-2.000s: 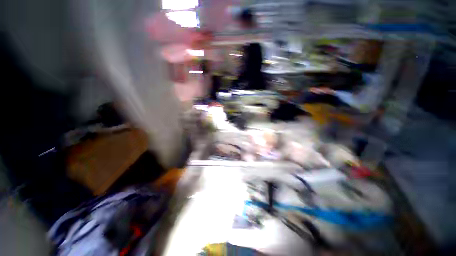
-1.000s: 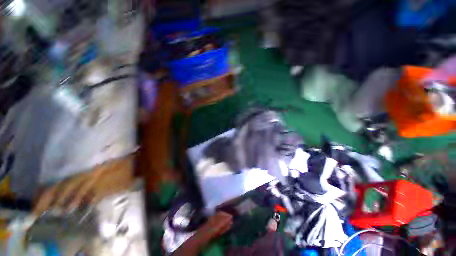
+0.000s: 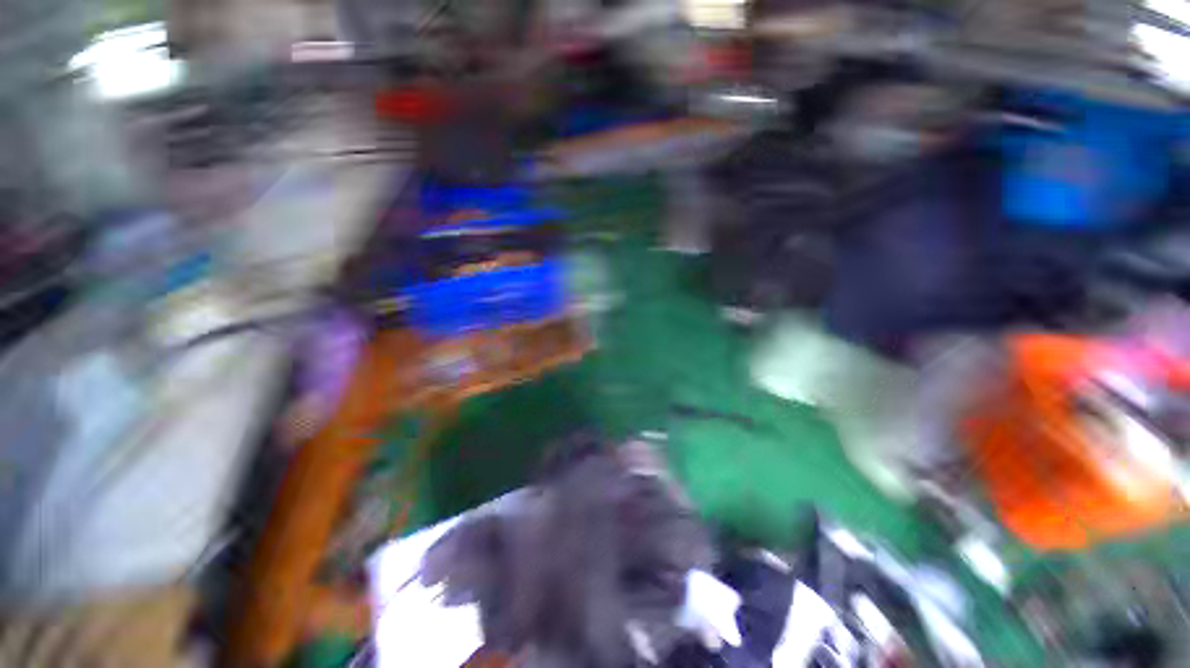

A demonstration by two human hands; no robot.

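Observation:
The picture is strongly blurred. No hand of mine can be made out. Nearest in front, a dark grey-brown cloth heap (image 3: 574, 555) lies at the lower middle, over a white sheet or board (image 3: 424, 607). To its right is a pile of black and white cloth pieces (image 3: 796, 613), cut off by the bottom edge. What lies under the heap is hidden.
Green floor (image 3: 731, 457) runs up the middle. A blue crate (image 3: 489, 300) stands above a brown box (image 3: 509, 359). A pale table (image 3: 157, 483) is at left. An orange container or bag (image 3: 1070, 444), dark cloth (image 3: 914, 261) and a blue item (image 3: 1083, 163) are at right.
The view has swung from the white table to the floor area, then tilted up a little. The cloth heaps now sit lower, and the red-orange stool-like item at lower right has left the view.

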